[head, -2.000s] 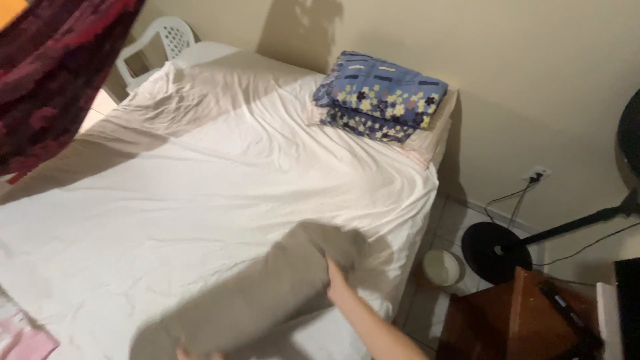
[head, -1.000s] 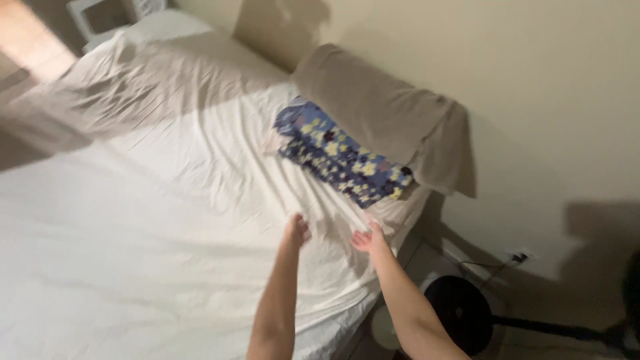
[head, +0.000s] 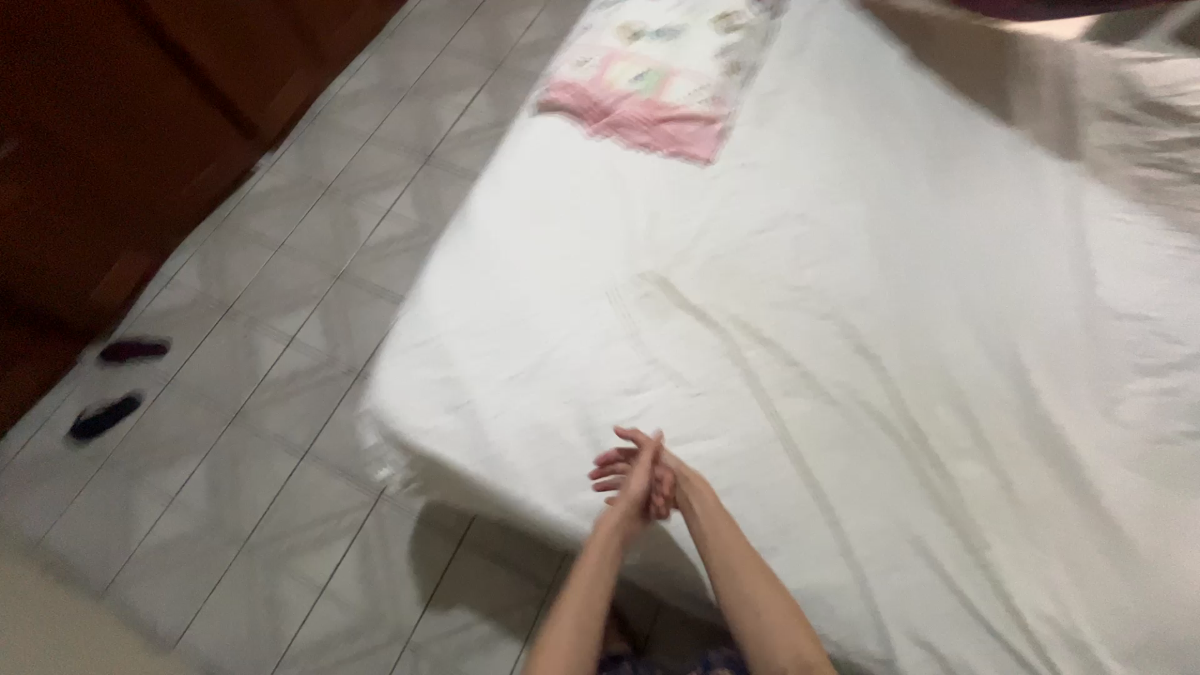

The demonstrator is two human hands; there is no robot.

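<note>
My left hand (head: 645,480) and my right hand (head: 667,473) meet in front of me, crossing at the palms above the near edge of the bed. Neither holds any object. Below and beyond them lies the white bed sheet (head: 600,309), with long creases running toward the lower right. A pink and white printed cloth (head: 647,112) rests on the sheet near the far left edge of the bed. The view is blurred, so the finger positions are only partly clear.
Tiled floor (head: 309,375) runs along the left of the bed. Two dark slippers (head: 117,389) lie there beside a dark reddish-brown wooden cabinet (head: 122,141). A shadow and a beige cloth (head: 1144,122) are at the upper right of the bed.
A second ago my hands were apart near the folded floral cloth and grey-brown pillow; now they touch each other. The pillow went from my hands onto the floral cloth earlier. The view has swung left.
</note>
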